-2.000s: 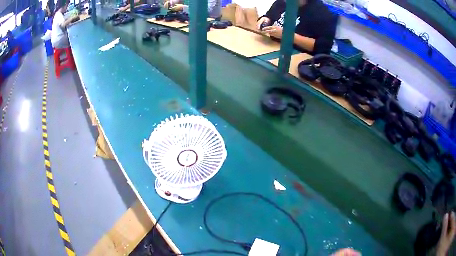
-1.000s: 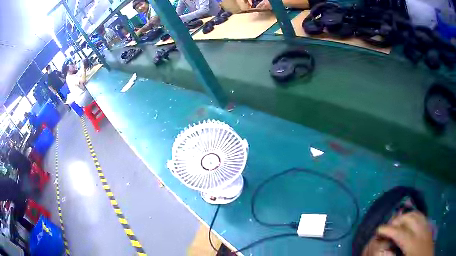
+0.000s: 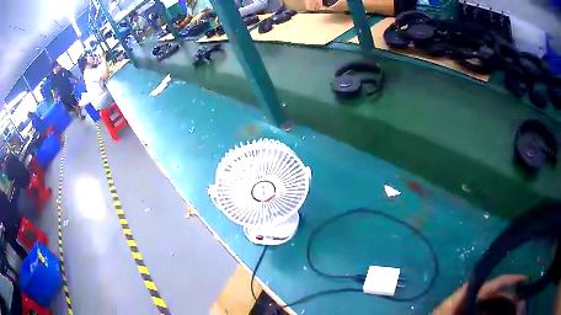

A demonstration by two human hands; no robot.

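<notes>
A pair of black headphones [image 3: 513,237] is at the lower right, cut off by the picture's edge and blurred. Its curved black band arches over my left hand [image 3: 483,298], which shows only in part at the bottom edge. The fingers reach behind the band and hold the headphones above the teal bench [image 3: 344,246]. What the fingertips touch is hidden. My right hand is not in view.
A white desk fan [image 3: 263,191], its cable and a white power adapter [image 3: 381,280] lie left of my hand. A white scrap [image 3: 391,191] is beyond. Headphones [image 3: 357,81] sit on the green belt [image 3: 430,117]. Green posts [image 3: 249,61] rise behind the fan. People sit across the belt.
The view has swung left and up since the first frame. Since the second, the held headphones have risen and moved right, with the band now arching over my left hand.
</notes>
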